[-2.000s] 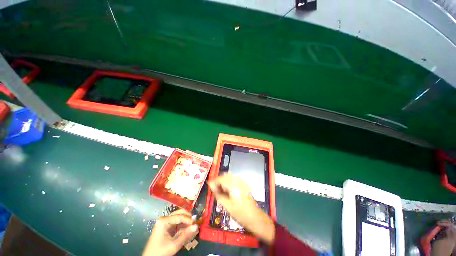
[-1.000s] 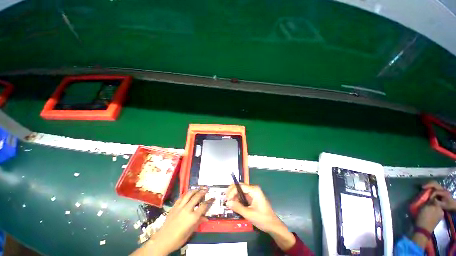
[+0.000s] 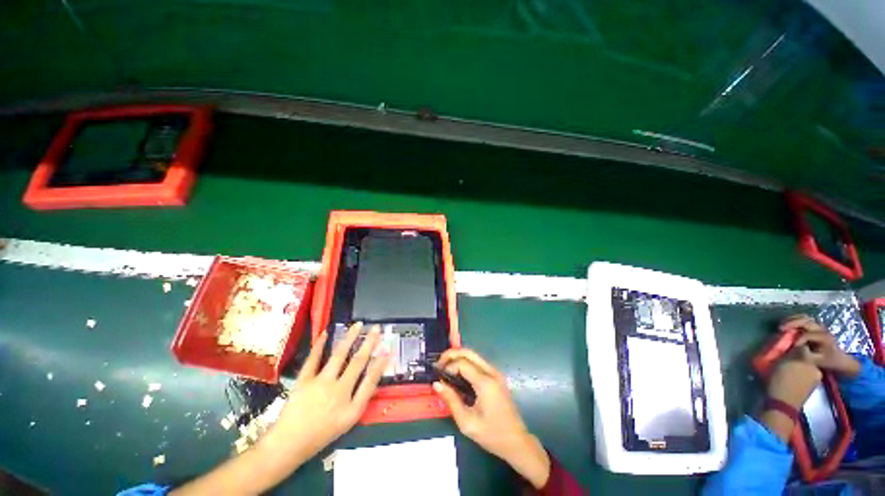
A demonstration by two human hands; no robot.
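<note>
An open-backed tablet [image 3: 396,276] lies in a red-orange foam tray [image 3: 339,232], its circuit board [image 3: 408,351] at the near end. My left hand [image 3: 335,387] lies with spread fingers over the left part of the board; whether a small part is under the fingertips is hidden. My right hand [image 3: 482,399] holds dark tweezers [image 3: 454,384] at the board's lower right corner. A white sheet [image 3: 396,471] lies on the bench just below the tray.
A red parts bin [image 3: 194,325] with pale pieces stands left of the tray, dark parts and scraps below it. A white tray [image 3: 604,387] holds another tablet at right. Beyond it, a co-worker's hands [image 3: 805,373] work. Red trays sit on the belt, far left [image 3: 184,160] and far right [image 3: 805,228].
The view has shifted, so the bench things appear further left and higher. My left fingers have spread flatter over the board. The tweezers have moved from above the board's middle to its lower right corner.
</note>
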